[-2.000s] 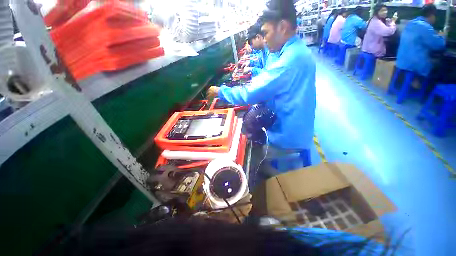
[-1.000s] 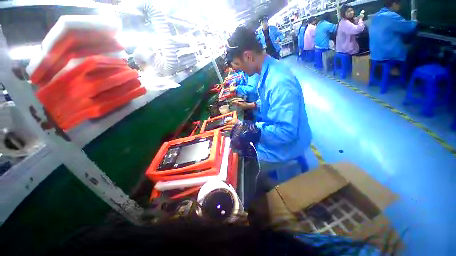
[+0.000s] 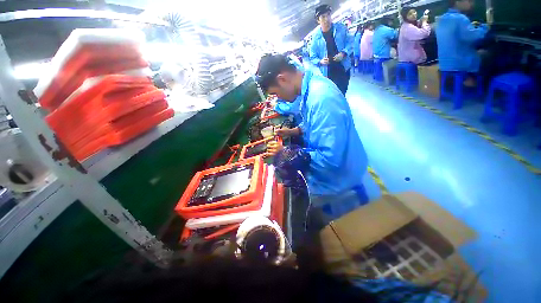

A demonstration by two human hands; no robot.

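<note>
Neither my left hand nor my right hand is in view. Nearest in front of me is a white round unit (image 3: 261,241) with a black centre, its lower part hidden by a dark blur along the bottom edge. Behind it stand stacked red-orange trays (image 3: 188,205). The top tray holds a flat black and silver assembly (image 3: 224,184). A small black fan (image 3: 290,160) stands beyond the trays, close to a seated worker.
An open brown carton (image 3: 379,220) with grid inserts is at the lower right. A chipped white post (image 3: 101,201) slants at the left, near piled red-orange trays (image 3: 118,112). A worker in blue (image 3: 335,130) sits ahead; another person (image 3: 329,47) stands beyond.
The view has shifted, so the piled trays show more fully. The seated worker's head has bent down and a hand is now over a tray. The standing person behind is closer and shows more fully.
</note>
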